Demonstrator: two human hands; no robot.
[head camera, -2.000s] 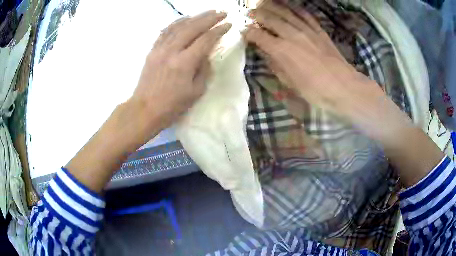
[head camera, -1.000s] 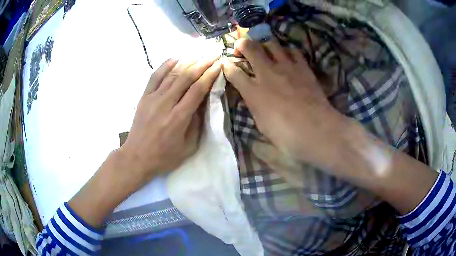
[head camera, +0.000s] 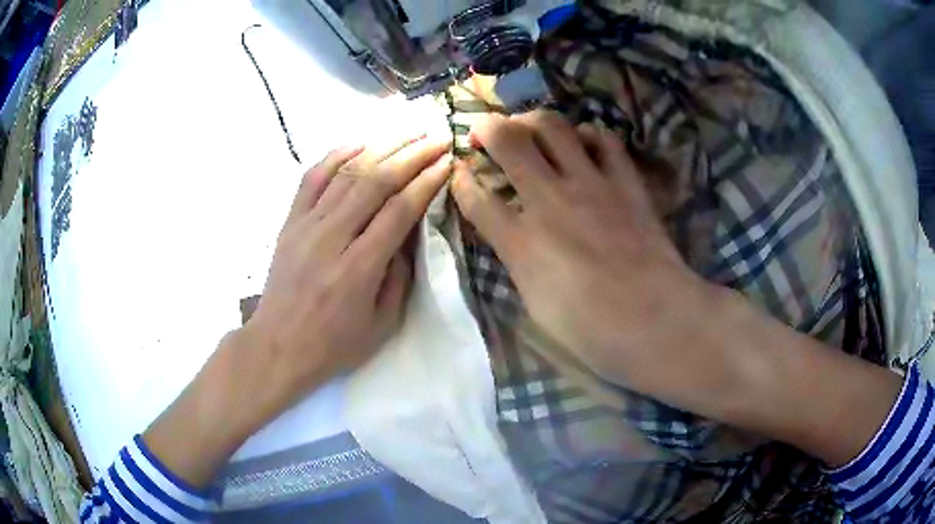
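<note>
The cream strip (head camera: 425, 384) lies under my left hand (head camera: 343, 251) and hangs over the table's front edge. My left hand rests flat with its fingertips at the seam. The tan plaid lining (head camera: 769, 205) lies wrinkled to the right. My right hand (head camera: 584, 230) is on the lining, its thumb and index fingertip pressing cloth at the seam just below the sewing machine's needle area (head camera: 451, 97). The fingertips of both hands nearly meet there. The needle itself is hard to make out in the glare.
The machine head (head camera: 384, 46) with a round dark part (head camera: 497, 46) stands above my fingertips. A measuring scale (head camera: 297, 473) runs along the front edge of the white table (head camera: 154, 235). A cream padded edge (head camera: 856, 133) curves around the right. Cream cloth hangs at far left (head camera: 36, 440).
Since two seconds ago the view has shifted, bringing the machine head into sight. Over the last second, both hands and the cloth show slightly lower; my fingertips are a little farther from the machine head.
</note>
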